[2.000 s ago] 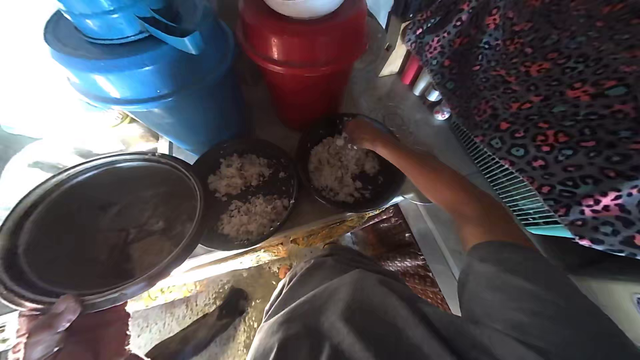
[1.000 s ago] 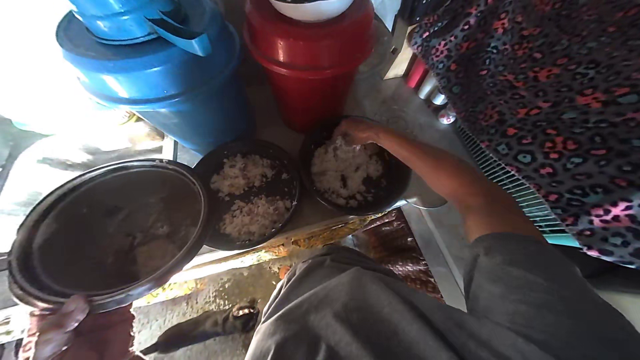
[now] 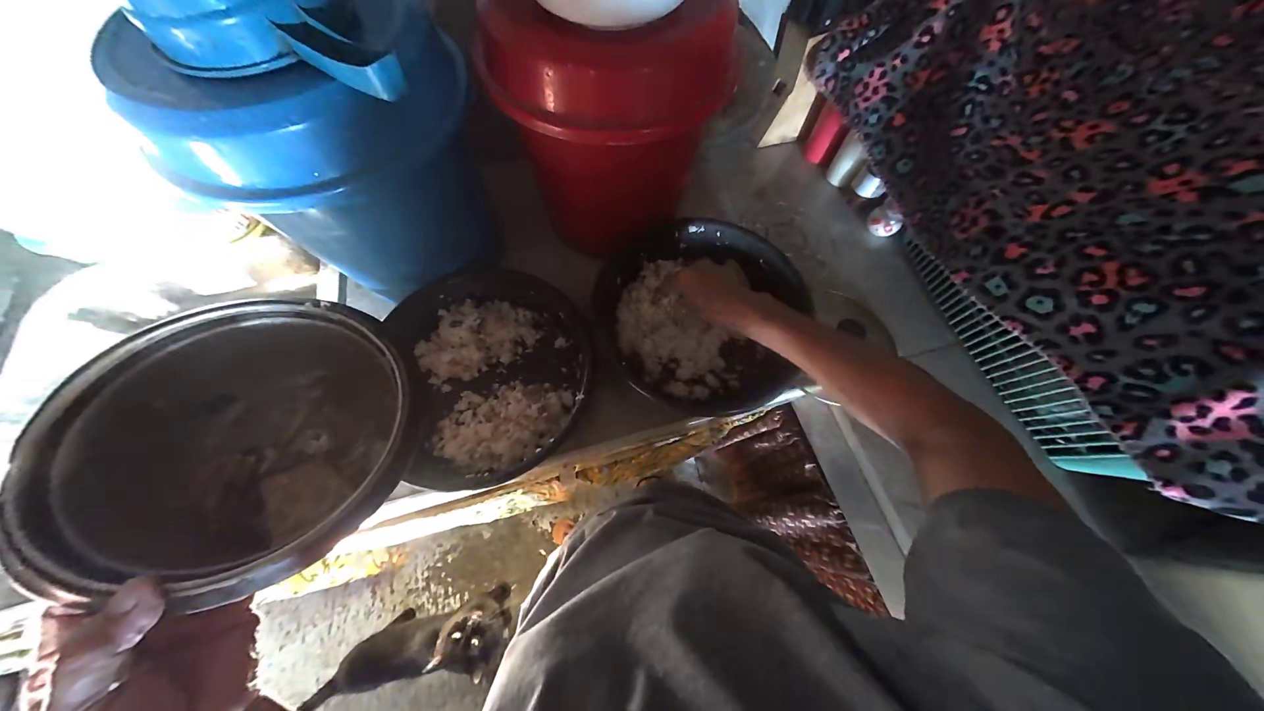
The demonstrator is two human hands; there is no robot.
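Observation:
My right hand (image 3: 716, 293) reaches into the dark round bowl (image 3: 795, 281) on the right, its fingers lowered over white cooked rice (image 3: 671, 341). The fingertips are hidden, so what they grasp cannot be told. To the left, a second dark bowl (image 3: 578, 346) holds two separate mounds of rice (image 3: 499, 425). At the lower left, my left hand (image 3: 118, 622) is shut on the near rim of a large round metal tray (image 3: 197, 434), thumb on top. The tray is tilted and its left bowl side lies close to the second bowl. Maroon cloth (image 3: 193, 657) hangs beneath it.
A blue lidded plastic bucket (image 3: 267, 148) and a red one (image 3: 612, 128) stand behind the bowls. Leopard-print cloth (image 3: 1066, 217) hangs at right over a teal wire rack (image 3: 1027, 375). A small dark animal (image 3: 405, 647) is on the floor below, beside my grey-clothed leg (image 3: 691, 612).
My right hand has shifted from the far edge of the right bowl toward its middle. The small animal on the floor has moved, and its head now shows. My left hand still holds the tray.

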